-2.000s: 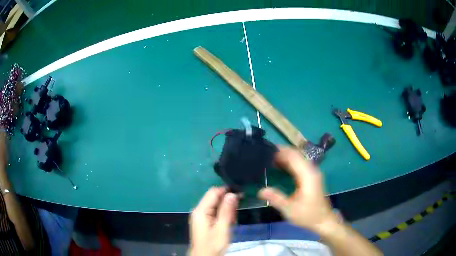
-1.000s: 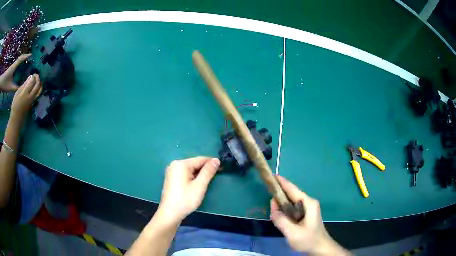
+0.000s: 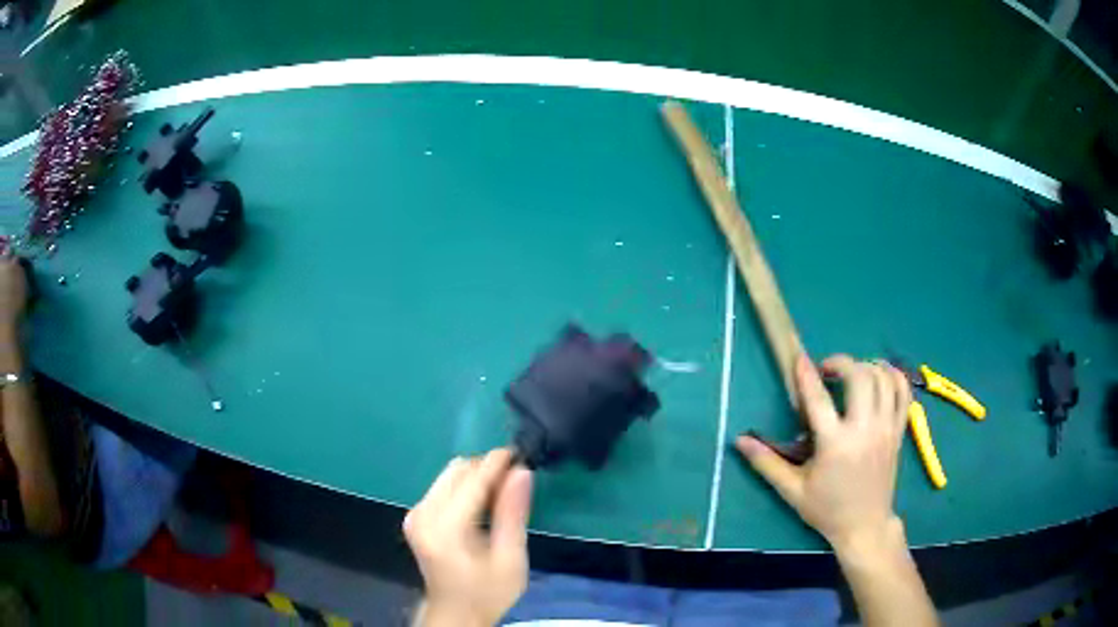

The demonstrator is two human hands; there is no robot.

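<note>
A black plastic motor unit (image 3: pixel 582 394), blurred, is held by its short shaft near the bench's front edge, with a pale wire end at its right. My left hand (image 3: pixel 472 533) pinches that shaft between thumb and fingers. The hammer (image 3: pixel 748 251) lies with its wooden handle pointing away from me; its head is mostly hidden under my right hand (image 3: pixel 846 447). My right hand is over the hammer head, fingers spread and bent around it; how firmly it grips cannot be told.
Yellow-handled side cutters (image 3: pixel 944 392) lie just right of my right hand. A single unit (image 3: pixel 1056 390) and a black pile (image 3: pixel 1073 233) are at the right. Several units (image 3: pixel 202 214) and a reddish wire bundle (image 3: pixel 76 153) are at the left, near another person's arm (image 3: pixel 15 367).
The hammer has moved right, down to the bench. The unit is now tilted and blurred in my left hand. At the left, the other person's hands have drawn back and one unit is gone.
</note>
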